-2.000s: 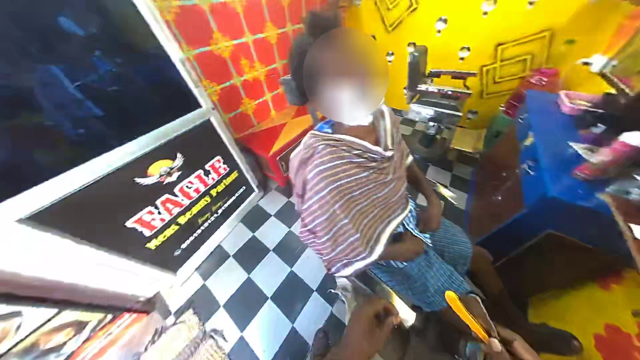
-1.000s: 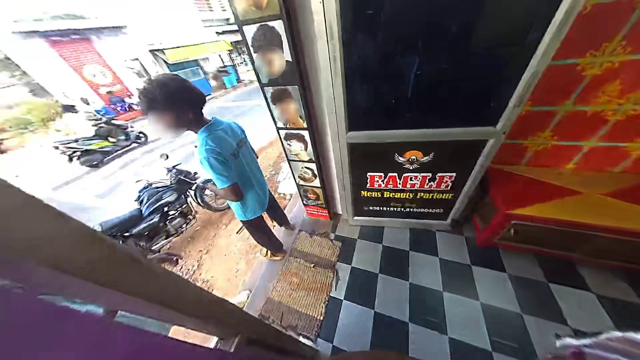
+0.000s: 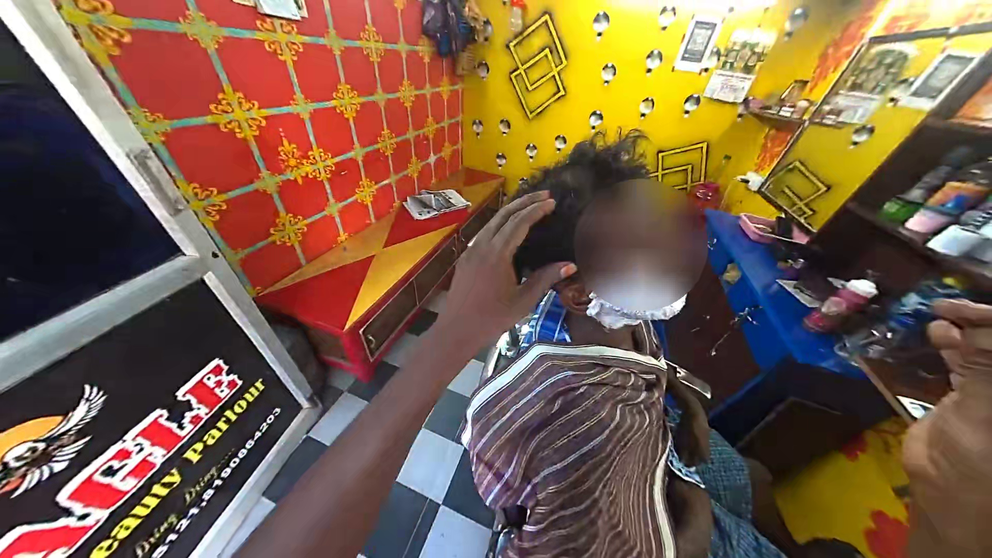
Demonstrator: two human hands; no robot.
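My left hand [image 3: 504, 256] lies with spread fingers against the side and back of a seated person's dark hair [image 3: 550, 217], the thumb near the ear. White material, perhaps lather or cloth, shows along the jaw line. A brown striped cloth [image 3: 573, 442] covers the person's chest and shoulders. Raised at the right edge, apart from the person, is my right hand [image 3: 957, 380] with curled fingers. It is blurred and partly cut off, so whether it holds something cannot be told.
A red and yellow bench [image 3: 364, 271] with a folded newspaper [image 3: 436, 204] runs along the left wall. On the right, a blue counter [image 3: 767, 287] bears a pink tray [image 3: 763, 229] and bottles. A glazed, metal-framed door [image 3: 232, 333] stands at the left.
The view has swung from the doorway and street back to the seated person. My left hand now touches the hair; two seconds ago it was low, near the person's lap.
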